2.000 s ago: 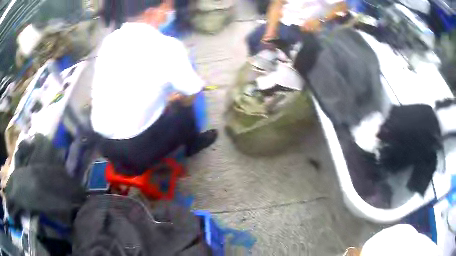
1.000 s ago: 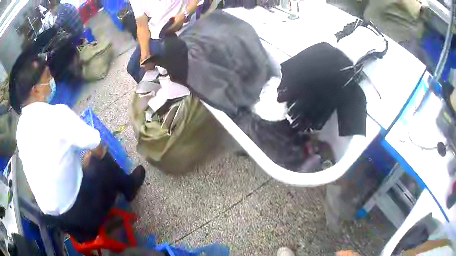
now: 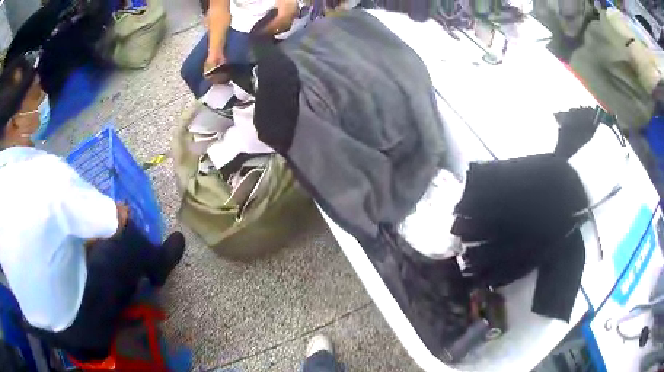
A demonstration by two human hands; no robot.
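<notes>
Neither of my hands is in view. A large dark grey garment heap [image 3: 364, 109] lies over the table edge, with a smoother black part [image 3: 277, 98] at its left. Black cut panels [image 3: 520, 211] lie stacked to its right, with white panels [image 3: 435, 218] between them and the heap. Dark material [image 3: 415, 290] and what look like thread cones [image 3: 469, 339] lie in the white-rimmed trough [image 3: 364, 272]. An open olive-green sack [image 3: 247, 225] on the floor holds light grey and whitish cut pieces [image 3: 240, 138].
A masked person in a white shirt [image 3: 44, 232] sits at the left on a red stool [image 3: 142, 341], beside a blue crate [image 3: 124, 178]. Another person's hand [image 3: 217, 69] is above the sack. A shoe [image 3: 318, 344] shows at the bottom edge. More sacks [image 3: 138, 33] stand at the back.
The view has swung right and come closer to the trough and black panels. The seated person has shifted to the left edge, and the blue crate shows more fully.
</notes>
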